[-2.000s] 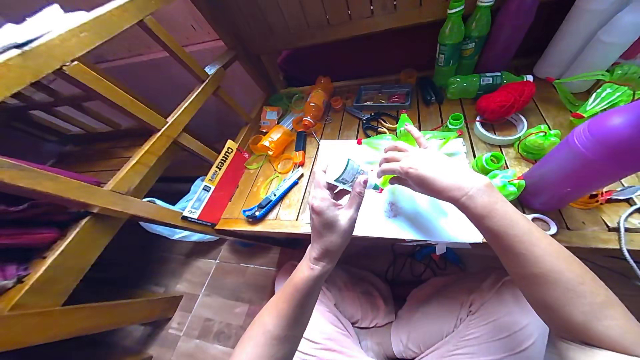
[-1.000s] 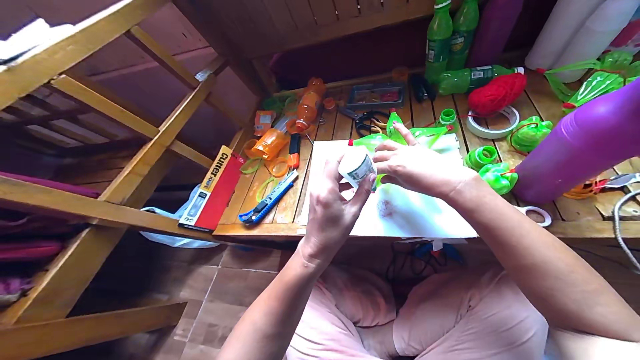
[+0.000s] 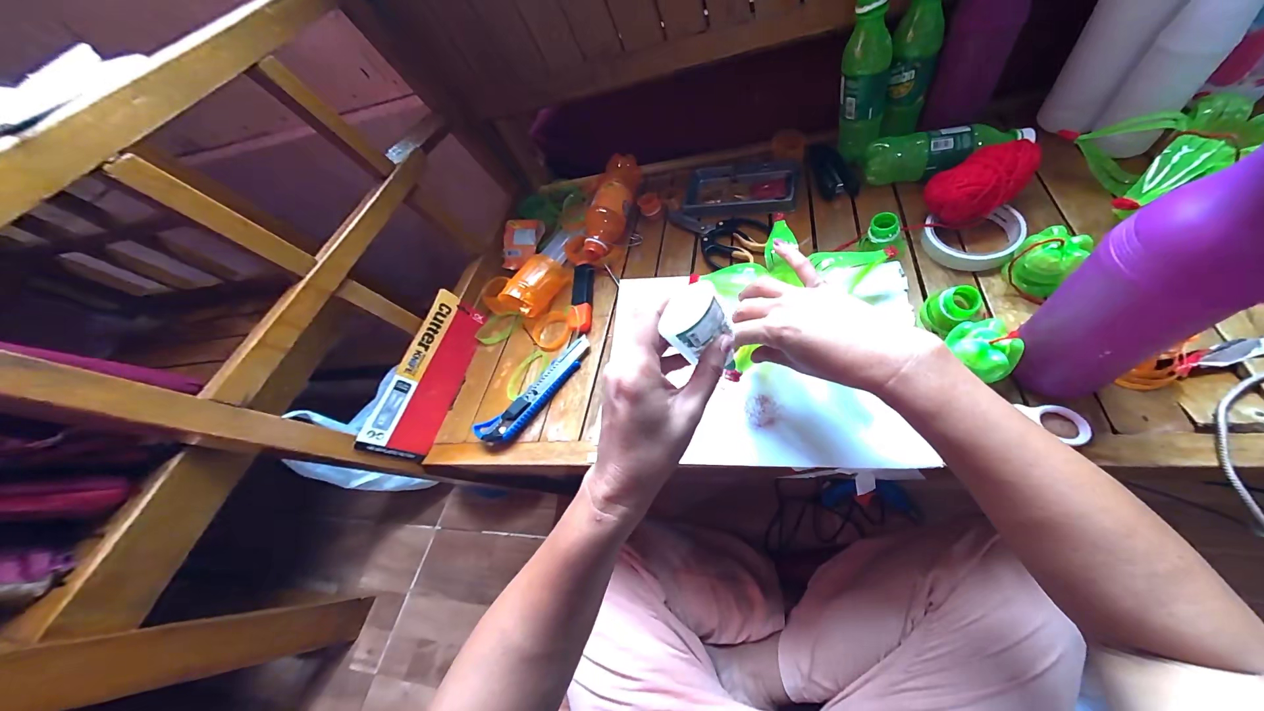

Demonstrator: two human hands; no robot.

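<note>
My left hand (image 3: 647, 400) holds a small white round container (image 3: 693, 321) with a printed label, tilted over a white board (image 3: 820, 425). My right hand (image 3: 820, 321) is beside it, fingers spread and bent over cut green plastic pieces (image 3: 859, 272) with red tips; whether its fingertips pinch anything is hidden. A small reddish smudge marks the board below the hands. Left of the board lie a blue utility knife (image 3: 533, 393) and an orange cut plastic bottle (image 3: 533, 284). Black-handled scissors (image 3: 731, 240) rest behind the board.
Green bottles (image 3: 866, 84), red yarn (image 3: 983, 180), a roll of tape (image 3: 973, 242) and a large purple bottle (image 3: 1145, 286) stand or lie at the right. A cutter knife box (image 3: 420, 380) leans at the table's left edge. A grey tray (image 3: 741, 188) sits at the back.
The white container in my left hand has turned, with its round end now facing more toward the camera. My right hand remains close beside it.
</note>
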